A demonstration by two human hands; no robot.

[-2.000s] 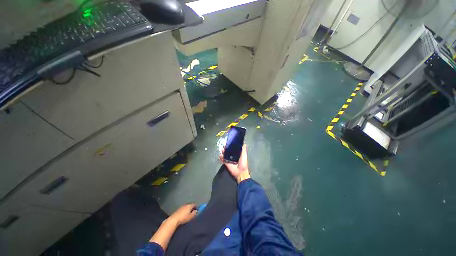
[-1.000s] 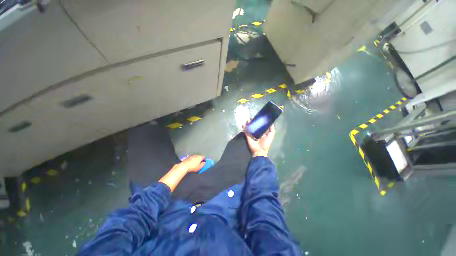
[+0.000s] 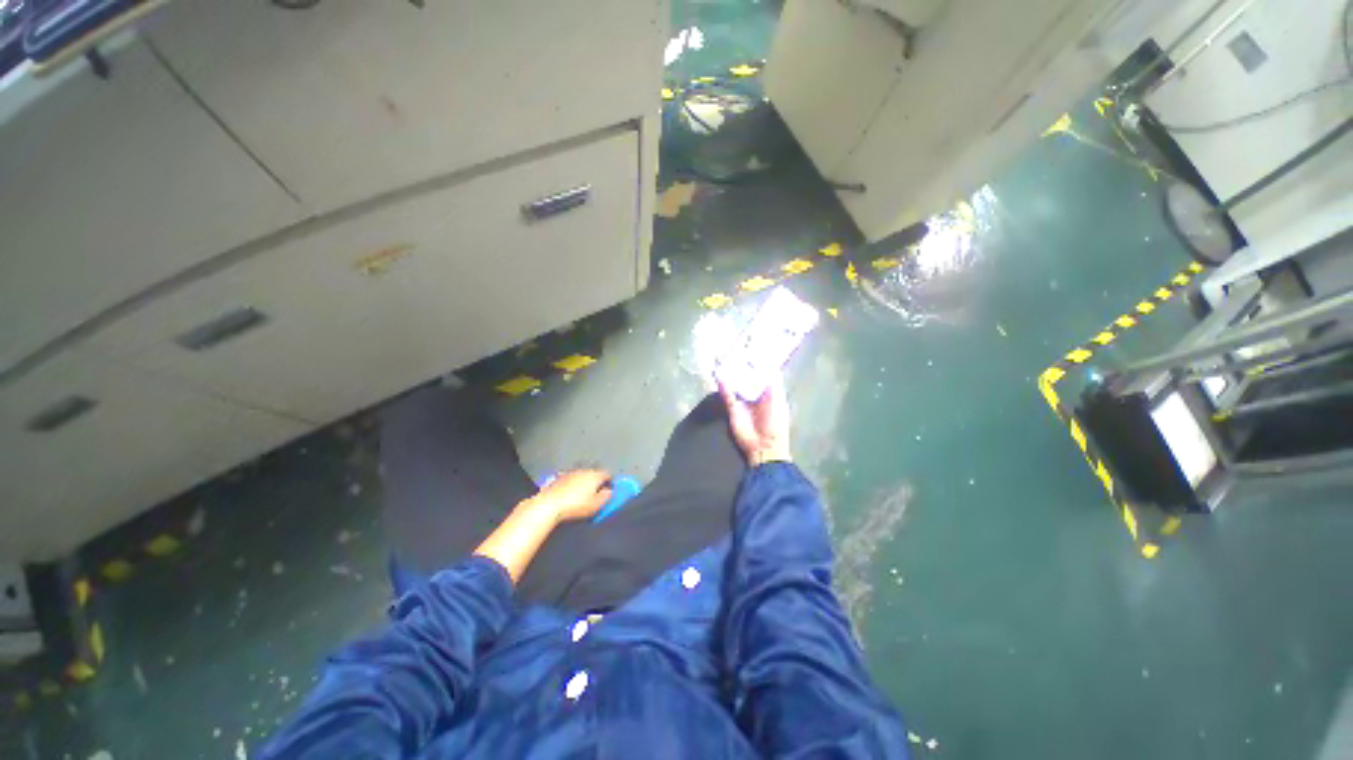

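Note:
A mobile phone (image 3: pixel 769 343) glares bright white above my right knee, so its screen content cannot be read. My right hand (image 3: pixel 760 422) holds its lower end. My left hand (image 3: pixel 573 495) rests on my lap, near the inner thigh. A bright blue thing (image 3: pixel 617 499), perhaps the stool's edge, shows between my legs beside the left fingers. I cannot tell whether the left hand holds anything.
A cream cabinet (image 3: pixel 430 282) with recessed handles stands at the front left. Another cream cabinet (image 3: pixel 920 134) is ahead. A metal-framed unit (image 3: pixel 1187 431) stands at the right inside yellow-black tape (image 3: pixel 1086 460). The floor (image 3: pixel 979 594) is green.
The view has tilted down and shifted since the first frame, and the keyboard and mouse have left it. The phone screen has turned from dark to glaring white. My left hand stays on my lap.

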